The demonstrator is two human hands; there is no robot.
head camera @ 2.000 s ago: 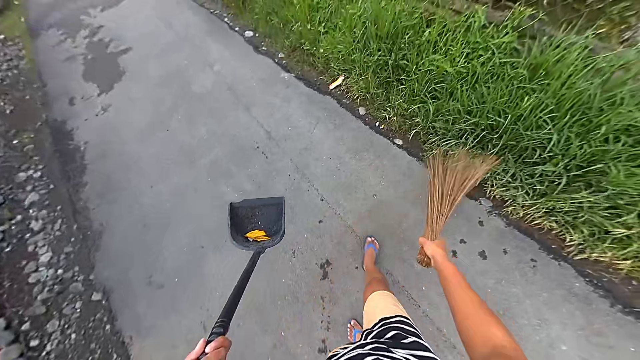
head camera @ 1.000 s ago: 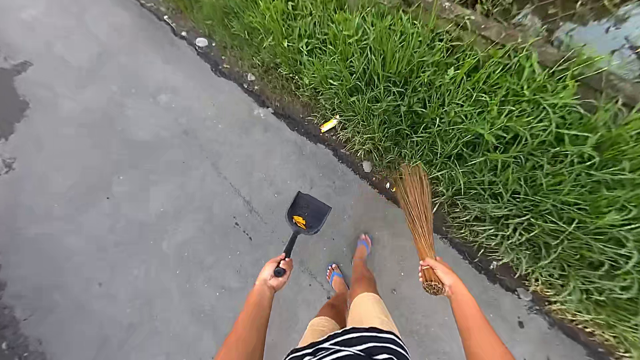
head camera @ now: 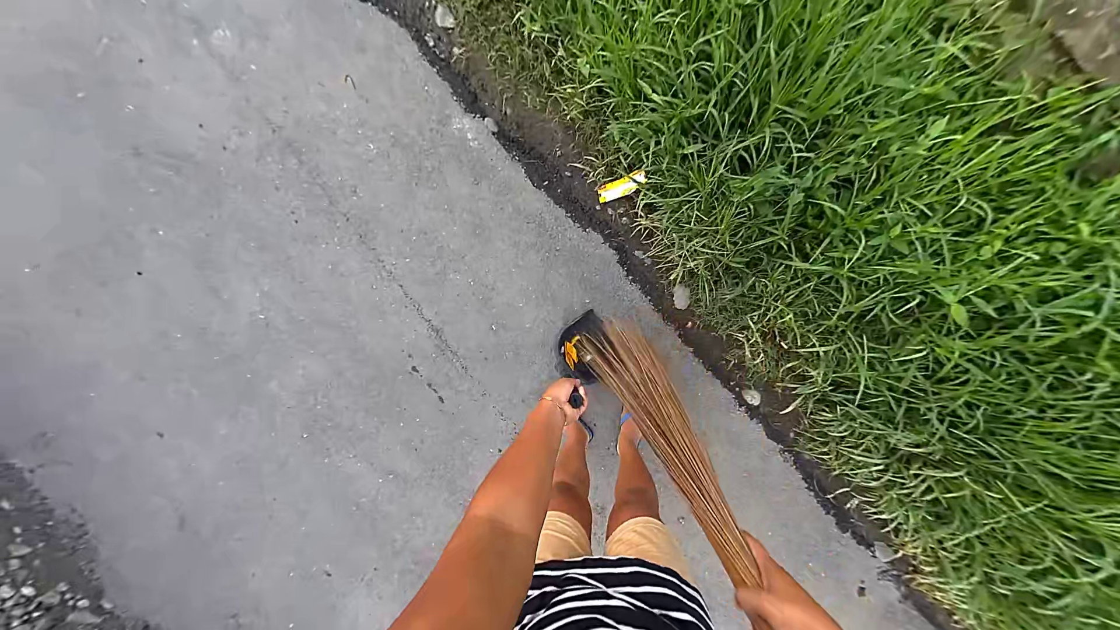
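My left hand is closed around the handle of a black dustpan, held in front of my feet. A yellow-orange scrap, perhaps a leaf or wrapper, lies in the pan. The stick broom is gripped near its bound end by my right hand at the lower right. Its slightly blurred bristle tips reach up and left, over the right part of the dustpan, and hide some of it. Whether the tips touch the pan I cannot tell.
A yellow and white wrapper lies on the dirt edge between the grey pavement and tall grass. Small stones dot that edge. Loose gravel shows at the lower left. My feet in blue-strapped sandals stand on the pavement.
The broom has swung leftward, from pointing at the grass to lying over the dustpan. My hands have come closer together. The view has shifted towards the wrapper.
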